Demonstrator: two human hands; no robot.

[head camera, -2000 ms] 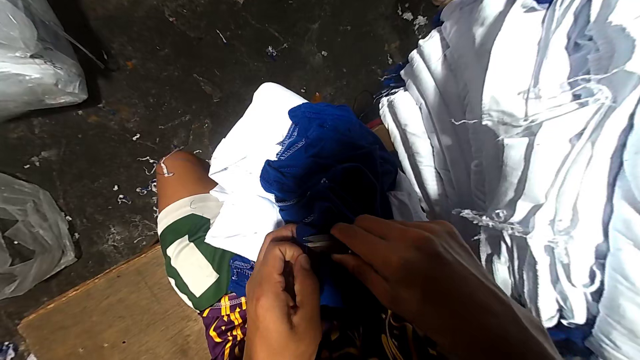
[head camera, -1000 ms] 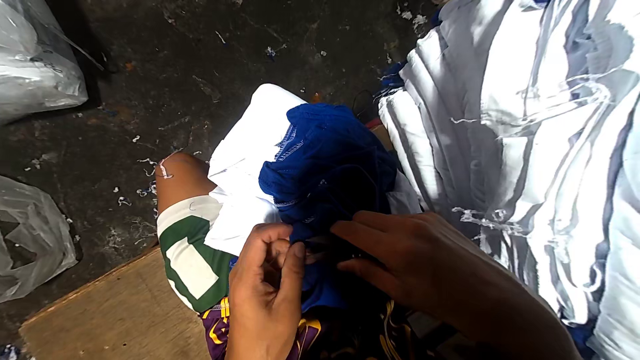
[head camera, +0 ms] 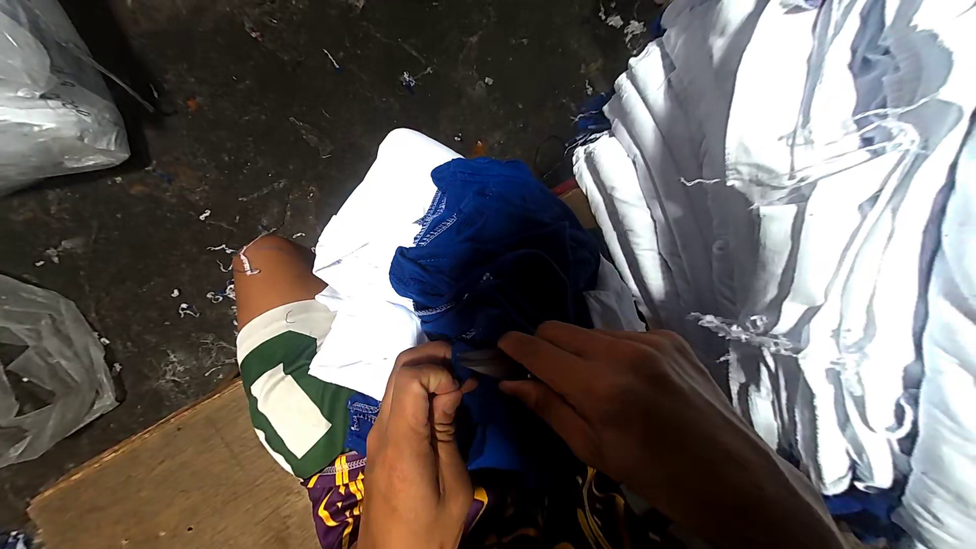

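A blue and white garment lies bunched across the lap, its blue cloth (head camera: 503, 229) showing white overlock stitching and its white cloth (head camera: 374, 252) spread on the far left side. My left hand (head camera: 427, 427) pinches an edge of the blue cloth between thumb and curled fingers. Close on its right, my right hand (head camera: 587, 381) has its fingertips at the same part of the cloth, beside a small pale strip or object (head camera: 486, 361) that is too shaded to name. Whether the right fingers hold that pale thing or the fabric is unclear.
Stacked white cloth pieces (head camera: 686, 206) with loose threads rise at the right. Clear plastic bags (head camera: 53, 366) lie at the left on a dark floor (head camera: 252, 99) strewn with thread scraps. A wooden board (head camera: 191, 473) is at lower left, beside the knee and green-and-white shorts (head camera: 305, 412).
My left hand has shifted slightly and its fingers are curled more tightly at the blue cloth. The right hand stays near the same place.
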